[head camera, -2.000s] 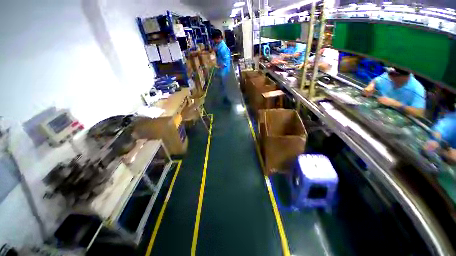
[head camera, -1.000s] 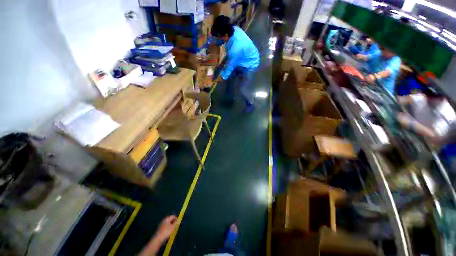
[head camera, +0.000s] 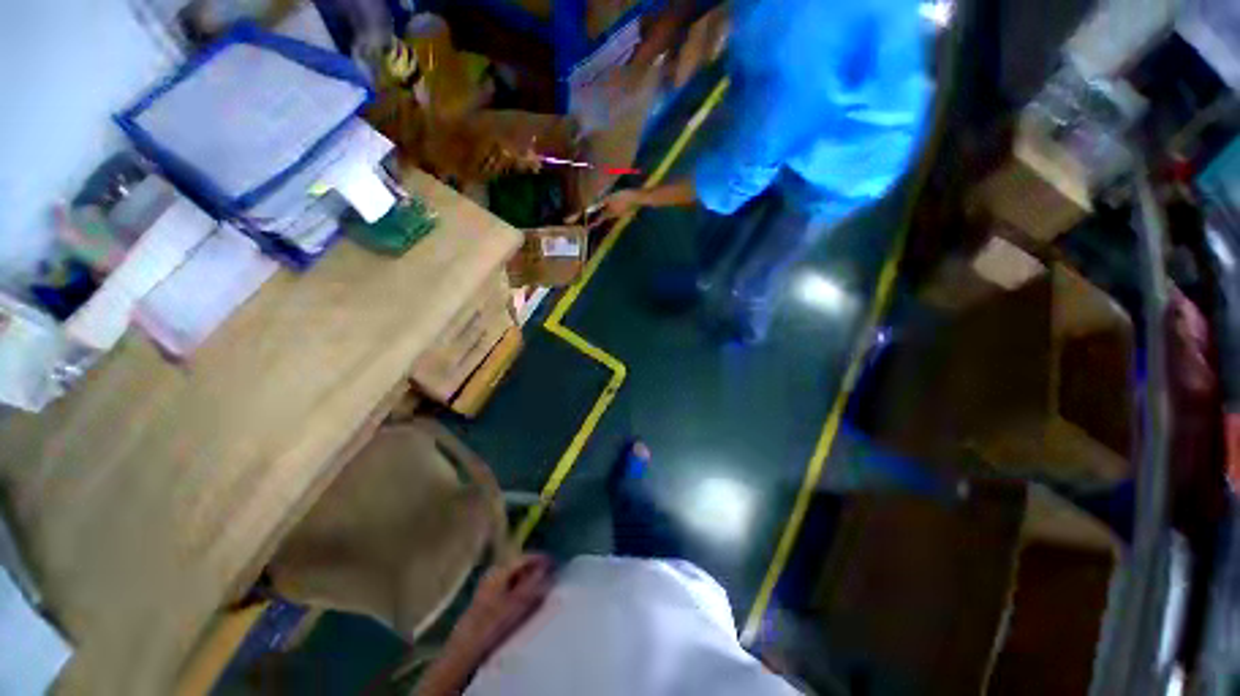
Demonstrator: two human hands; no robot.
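Note:
My left hand is at the bottom centre, blurred, with its fingers curled in beside the chair's back. I cannot tell whether it touches the chair or holds anything. My right hand is out of the picture. The tan chair stands against the wooden desk. Beyond the desk, a brown carton with a label is on the floor. A brown fluffy thing, perhaps a feather duster, and a thin red-tipped rod show above it.
A person in a blue top bends beside the carton, one hand reaching to it. Blue trays of papers sit on the desk. Open cartons line the right side. A yellow line runs along the dark green floor.
The view has moved forward and tilted down. The desk, chair and bending person are much nearer. My left hand now appears beside the chair's back instead of over the floor line.

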